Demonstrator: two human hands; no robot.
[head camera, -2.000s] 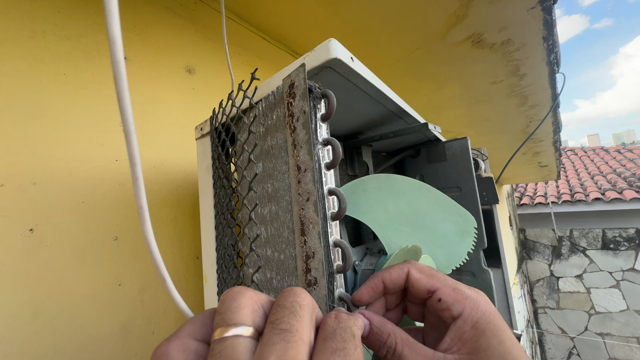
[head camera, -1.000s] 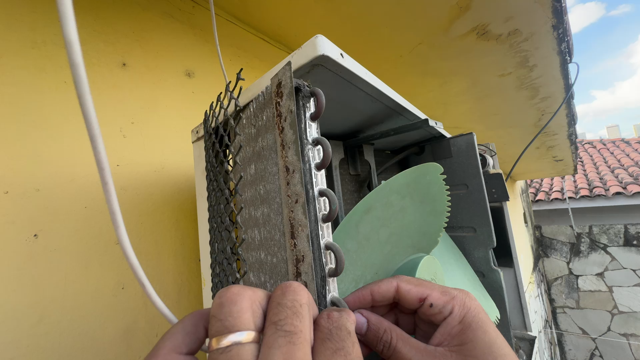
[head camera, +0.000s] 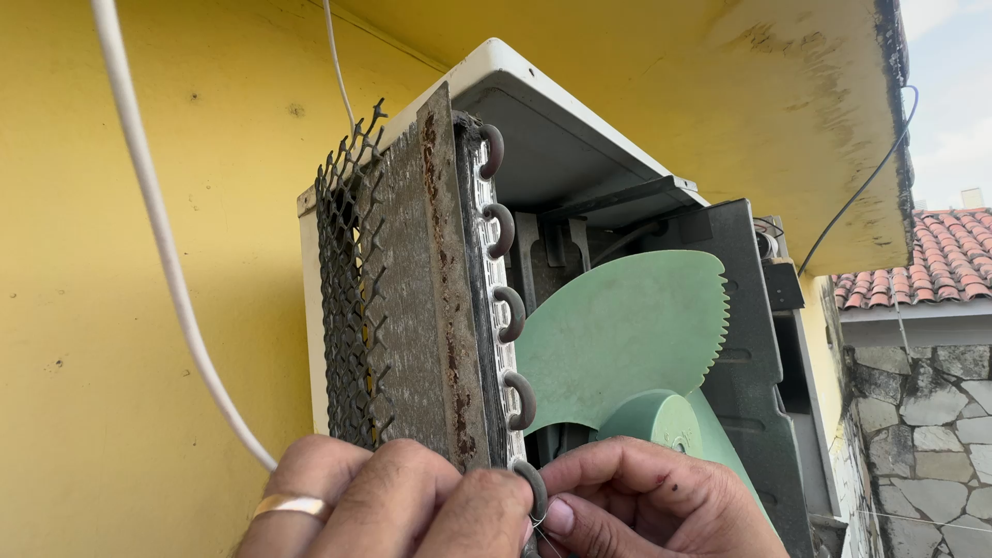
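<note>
An air conditioner's outdoor unit stands open, its condenser coil (head camera: 411, 294) bearing a rusty edge plate and several U-shaped tube bends. My left hand (head camera: 395, 504), with a gold-coloured ring, is at the coil's lower edge, fingers curled; its fingertips are partly hidden. My right hand (head camera: 651, 504) pinches a thin wire (head camera: 547, 535) between thumb and index finger, close beside the lowest visible tube bend (head camera: 530, 490). The wire appears to pass around that bend. Behind my right hand is the green plastic fan (head camera: 628, 333). Black plastic mesh (head camera: 349, 310) covers the coil's left part.
The white metal casing (head camera: 573, 101) arches over the fan, with a dark metal partition (head camera: 744, 325) at its right. A white cable (head camera: 155, 209) hangs before the yellow wall (head camera: 116, 349). Farther right are a stone wall (head camera: 922, 442) and a tiled roof (head camera: 922, 252).
The green fan's blades have turned to a different position. Both hands stay at the lower tube bend, with the right fingers shifted slightly. The view has moved a little.
</note>
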